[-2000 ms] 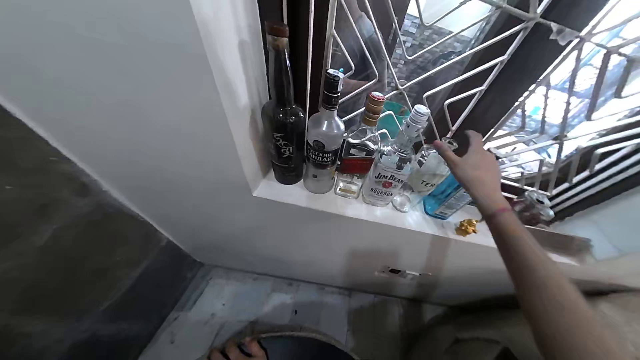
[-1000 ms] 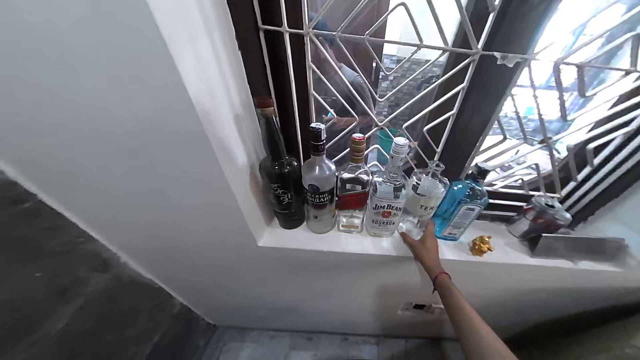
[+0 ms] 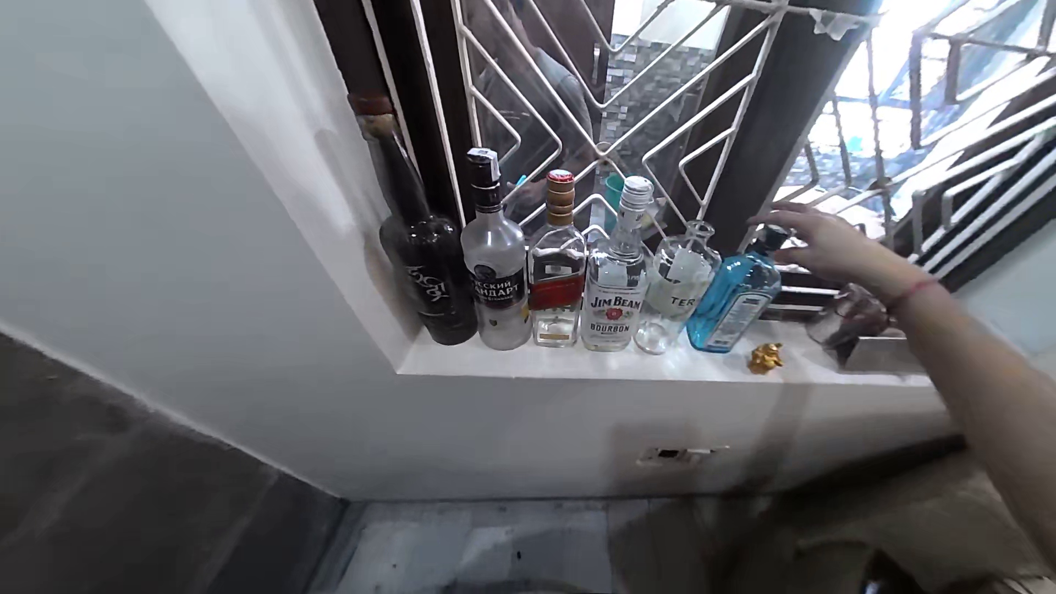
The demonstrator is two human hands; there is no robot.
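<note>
My right hand [image 3: 813, 239] reaches in from the right, its fingers around the dark cap of a blue glass bottle [image 3: 734, 305] on the white windowsill. Left of it, close together, stand a clear glass bottle [image 3: 678, 285], a Jim Beam bourbon bottle [image 3: 615, 301] and a square clear bottle with a red label [image 3: 558, 289]. Further left are a frosted bottle with a black label [image 3: 497, 285] and a tall dark bottle [image 3: 429, 280] with a stopper. A small gold figurine [image 3: 766, 358] sits right of the blue bottle. My left hand is out of view.
A white metal window grille [image 3: 602, 153] rises close behind the bottles. A can-like object [image 3: 850, 309], partly behind my forearm, and a grey box-like object [image 3: 883, 355] are at the sill's right. A wall socket [image 3: 670, 454] is below the sill [image 3: 528, 365].
My right hand has moved from the base of the clear bottle to the blue bottle's cap. Fingertips seen at the bottom edge two seconds ago are out of view.
</note>
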